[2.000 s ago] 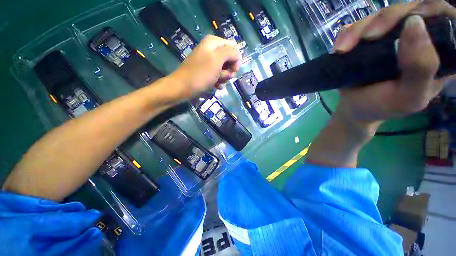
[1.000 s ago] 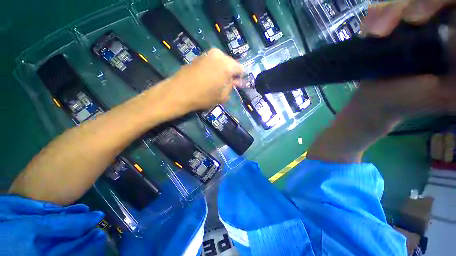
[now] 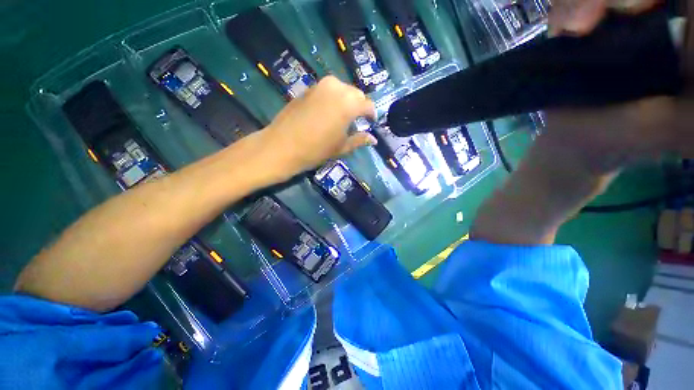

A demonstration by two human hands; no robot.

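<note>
My right hand [image 3: 601, 145] is shut on a thick black electric screwdriver [image 3: 525, 84]; the hand is blurred and cut off by the frame's edge. The driver's tip end points left, close to my left fingertips. My left hand [image 3: 331, 118] has its fingertips pinched together above a handheld terminal [image 3: 409, 164] in the clear blister tray [image 3: 278, 297]. Whether the fingertips hold something small cannot be seen. Several other black terminals, such as one [image 3: 354, 199] below my left hand, lie in the tray's pockets with boards showing. My left forearm covers part of the tray.
A second blister tray [image 3: 495, 27] with similar units is at the upper right. A black cord [image 3: 624, 206] runs at the right. Yellow-marked dark parts [image 3: 171, 343] lie at the lower left. A yellow-striped line [image 3: 441, 255] and cardboard boxes [image 3: 635, 324] are below the bench at the right.
My left hand has moved down and right to the driver's tip, over the terminal. The driver stays near the same place, slightly lower at its tip earlier. The tray appears shifted slightly right.
</note>
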